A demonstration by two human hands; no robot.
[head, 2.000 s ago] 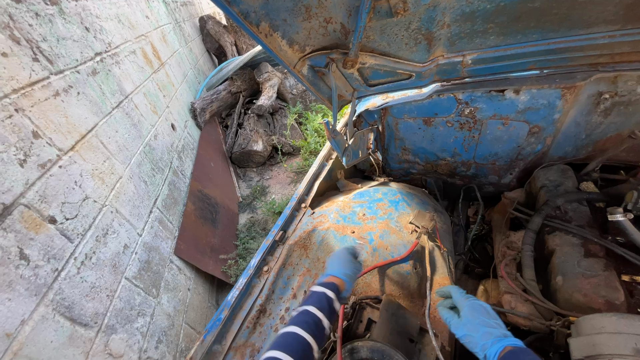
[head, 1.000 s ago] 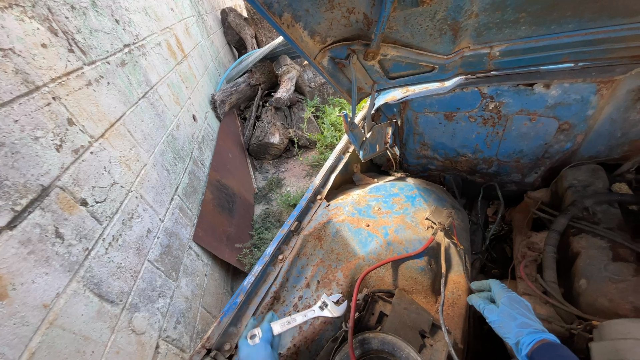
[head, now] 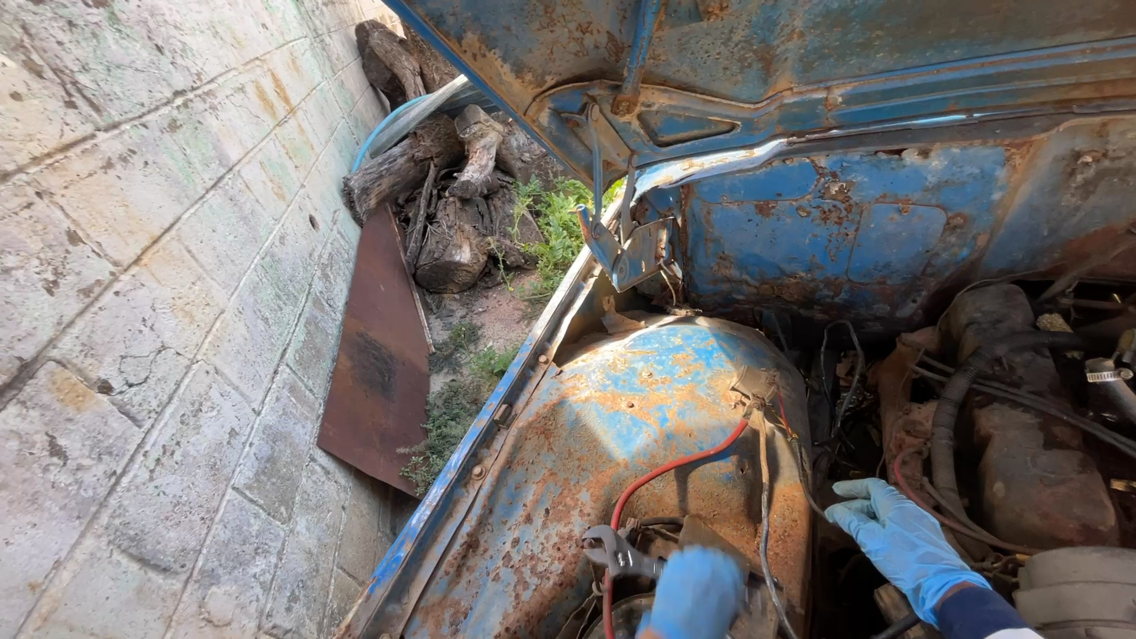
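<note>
My left hand [head: 697,590], in a blue glove and blurred, is closed on an adjustable wrench [head: 621,552] at the bottom of the view. The wrench's jaws point left, close to a red cable [head: 637,486] that curves down from a terminal on the rusty blue inner fender [head: 661,382]. My right hand [head: 905,543], gloved in blue, holds nothing and reaches in from the lower right with its fingers apart, near thin wires beside the fender. What lies beneath my left hand is mostly hidden.
A raised rusty hood [head: 799,53] spans the top. Engine parts and a hose [head: 945,435] fill the right side. At the left stand a block wall [head: 177,293], a rusty metal sheet [head: 377,355] and stacked logs [head: 453,248].
My left hand has moved right with the wrench, from beside the fender's edge to the red cable. The wrench was not visible in the earliest frame.
</note>
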